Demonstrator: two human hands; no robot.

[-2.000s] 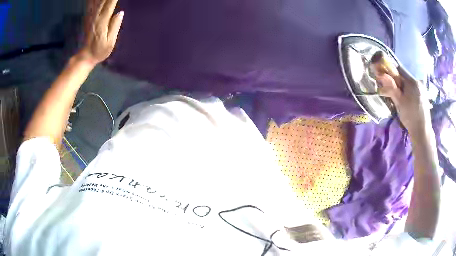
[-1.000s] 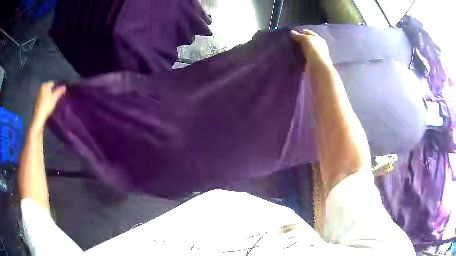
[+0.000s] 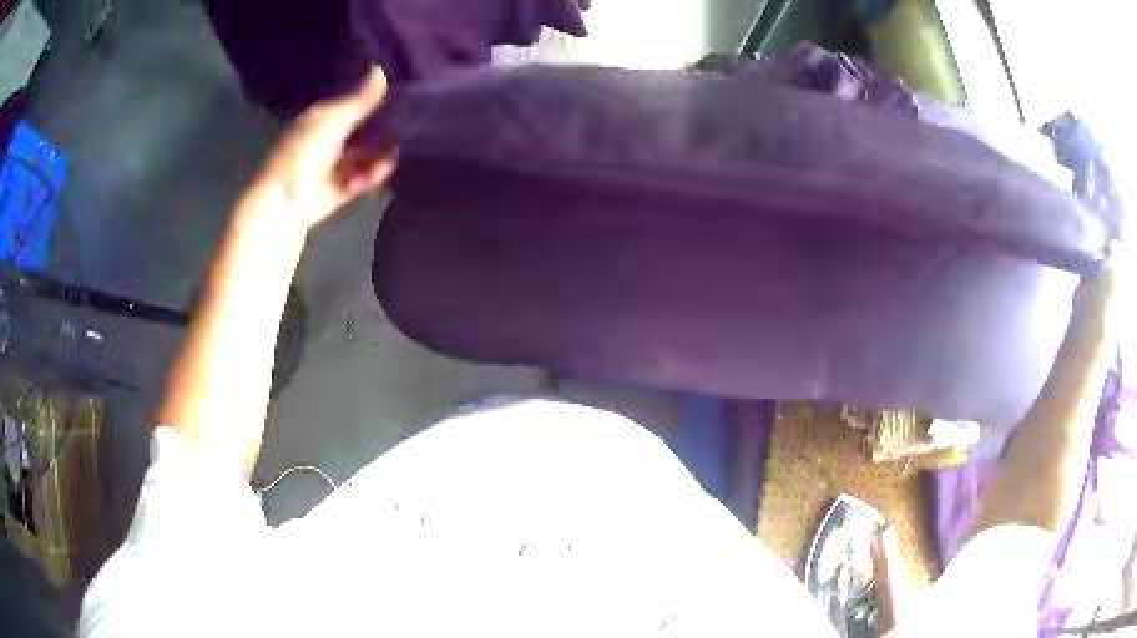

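A dark purple garment is stretched in a long, blurred band across the padded board. The board's smooth near side shows below it; the rounded left end looks dark purple, and I cannot tell whether cloth covers it. My left hand is at the garment's left end, fingers spread and blurred; its hold is unclear. My right hand is at the far right, shut on the garment's right end and partly hidden by cloth. The steam iron lies on the dotted tan rest, below the board.
More dark purple cloth is bunched beyond the board at upper left. A beige bundle sits at the rest's top edge. A blue crate or bag and a box stand at far left. A thin pale cable is near my shirt.
The garment has shifted right, from in front of me to over the board. My left hand moved right, my right hand to the far right. The iron now shows on the rest.
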